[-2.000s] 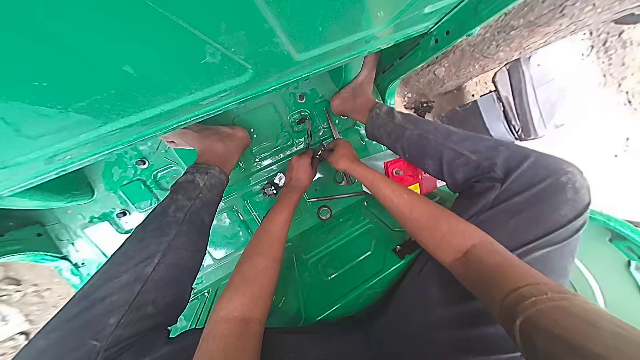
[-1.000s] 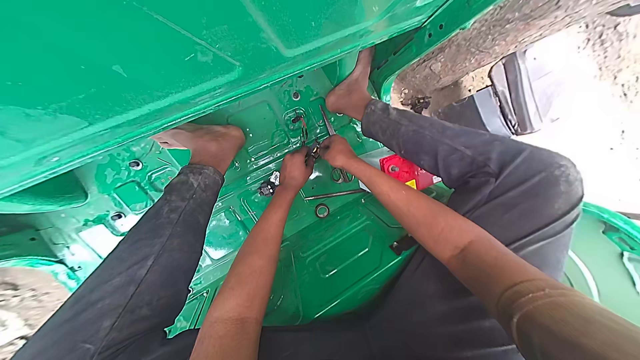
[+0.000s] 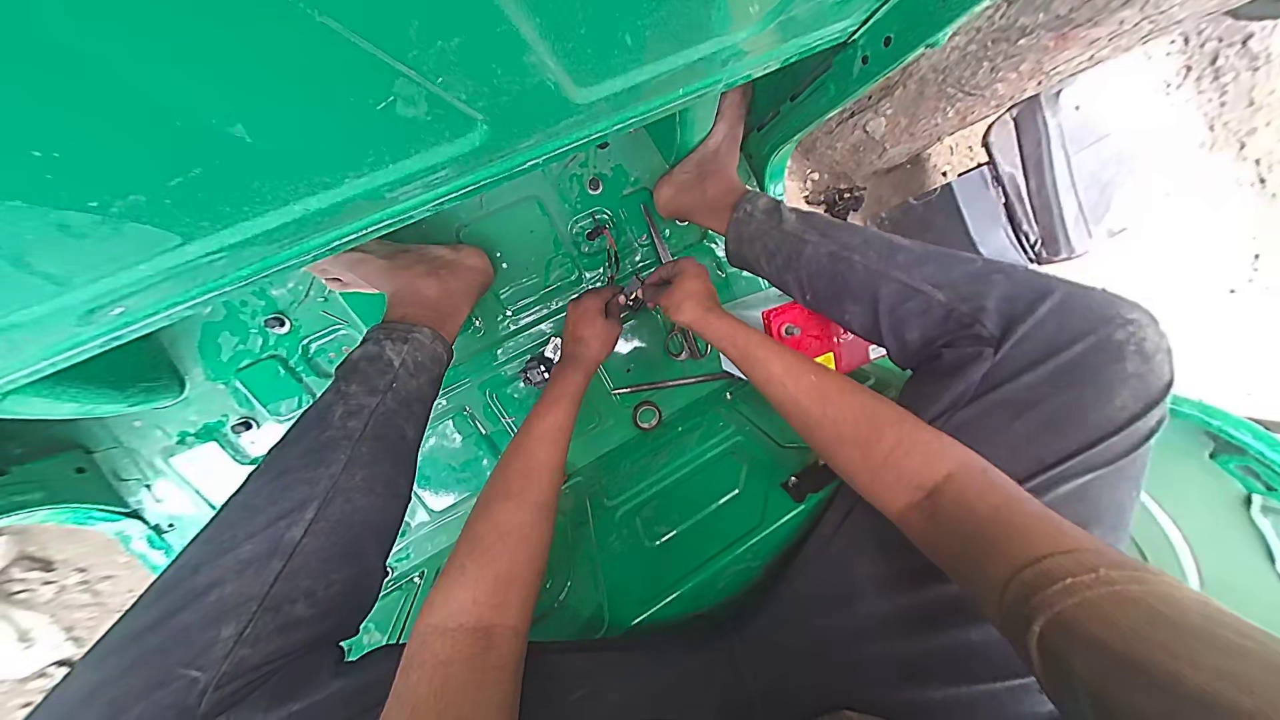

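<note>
Between my two hands, near the middle of the view, is a small dark connector [image 3: 633, 292] at the end of a wire bundle [image 3: 611, 255] that comes out of a hole in the green metal floor panel [image 3: 690, 480]. My left hand [image 3: 592, 328] pinches its left side, and my right hand [image 3: 684, 292] pinches its right side. Scissors [image 3: 682, 343] lie partly under my right hand, with a blade showing beyond it. Left of my left wrist sits a small black part [image 3: 537, 370]. A metal rod [image 3: 672, 384] and a roll of tape [image 3: 647, 415] lie nearer to me.
A red box-like object [image 3: 815, 338] lies beside my right forearm. My bare feet [image 3: 430, 285] rest on the floor panel, below a large green body panel [image 3: 250, 150]. A black part [image 3: 808, 482] lies by my right thigh. Outside at the right stands a dark padded seat [image 3: 1040, 180].
Both hands stay together at the wires throughout. The fingers have shifted slightly, and the view has moved a little.
</note>
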